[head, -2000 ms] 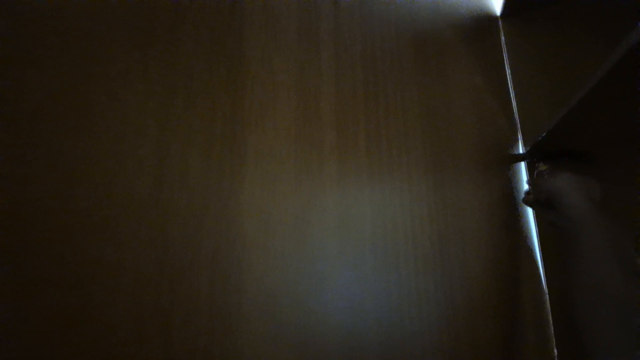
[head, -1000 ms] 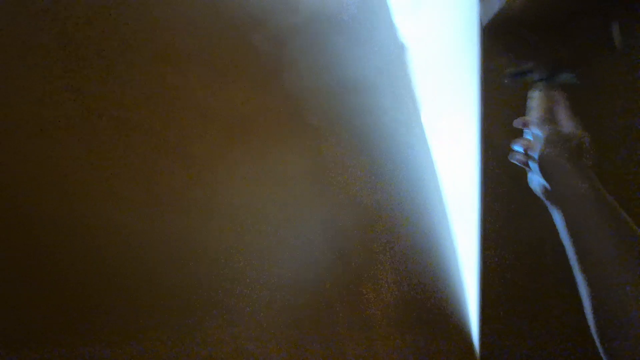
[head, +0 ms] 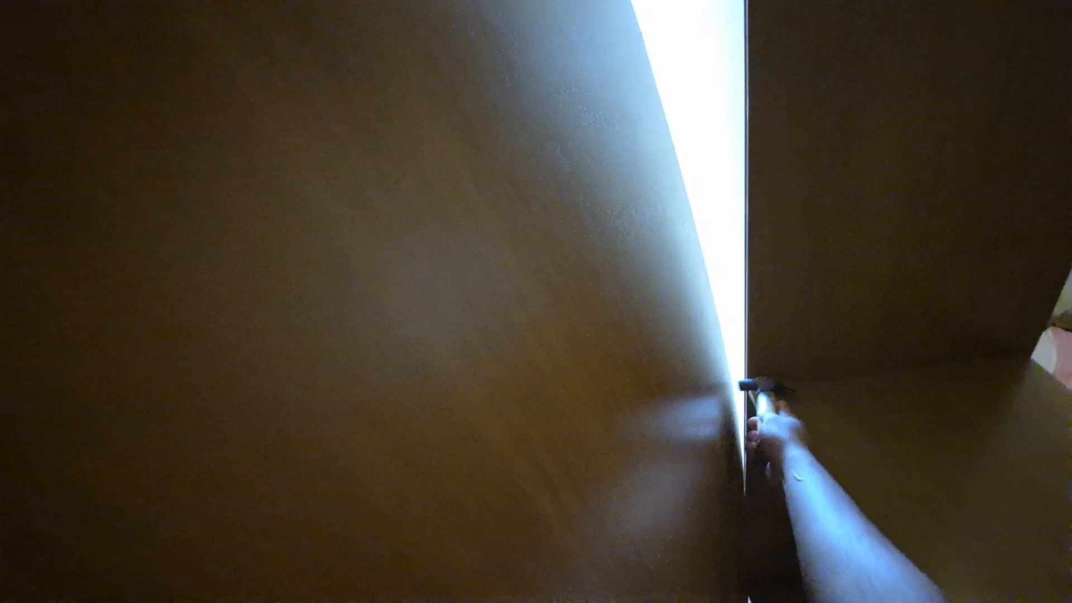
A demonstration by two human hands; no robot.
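My right hand [head: 779, 431] reaches up from the lower right, its fingers closed around the handle of a small T-shaped tool that looks like a hammer [head: 764, 386]. The tool's dark head sits beside a vertical panel edge, near the narrow lower part of a bright gap. Left of this gap, a large brown wood-like panel [head: 377, 318] fills most of the view. My left hand is out of view.
Another brown panel [head: 896, 184] stands upright right of the gap, meeting a lower brown surface [head: 946, 469] near the tool. Pale and pink things, too cut off to name, show at the far right edge. The light is dim.
The view has shifted strongly. The bright gap was a thin slit two seconds ago and is much wider at the top now. My right hand and the tool appear lower and closer to the gap than a second ago.
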